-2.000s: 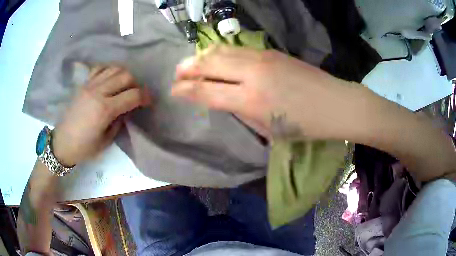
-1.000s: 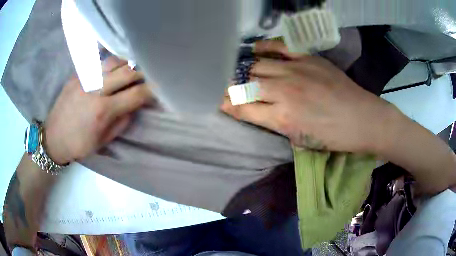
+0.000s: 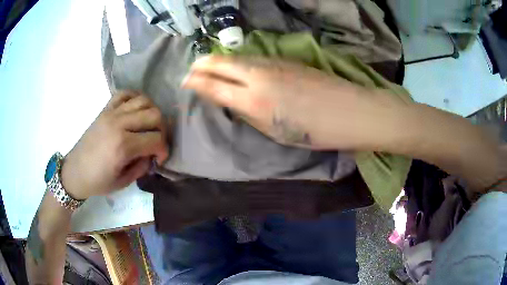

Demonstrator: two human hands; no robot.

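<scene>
The taupe-grey garment panel (image 3: 222, 150) lies under both hands, with a dark brown panel (image 3: 250, 200) hanging over the table's front edge. My left hand (image 3: 133, 142) grips the grey cloth's left edge with curled fingers. My right hand (image 3: 239, 89) lies with extended fingers on the cloth just in front of the presser foot (image 3: 201, 43); it is slightly blurred. Green cloth (image 3: 383, 178) shows behind and below my right forearm. The white ribbed knob (image 3: 230, 37) is just above my right hand. The needle point is too small to make out.
The white machine table (image 3: 50, 83) extends left. A white strip (image 3: 118, 26) hangs at the upper left of the cloth. A dark and mauve garment pile (image 3: 433, 217) is at lower right. Grey equipment (image 3: 439, 28) stands at upper right. The wearer's legs are below the table edge.
The head view has moved back from the machine head, which filled the upper middle. The grey cloth's left part has shifted right, and more dark panel shows at the front.
</scene>
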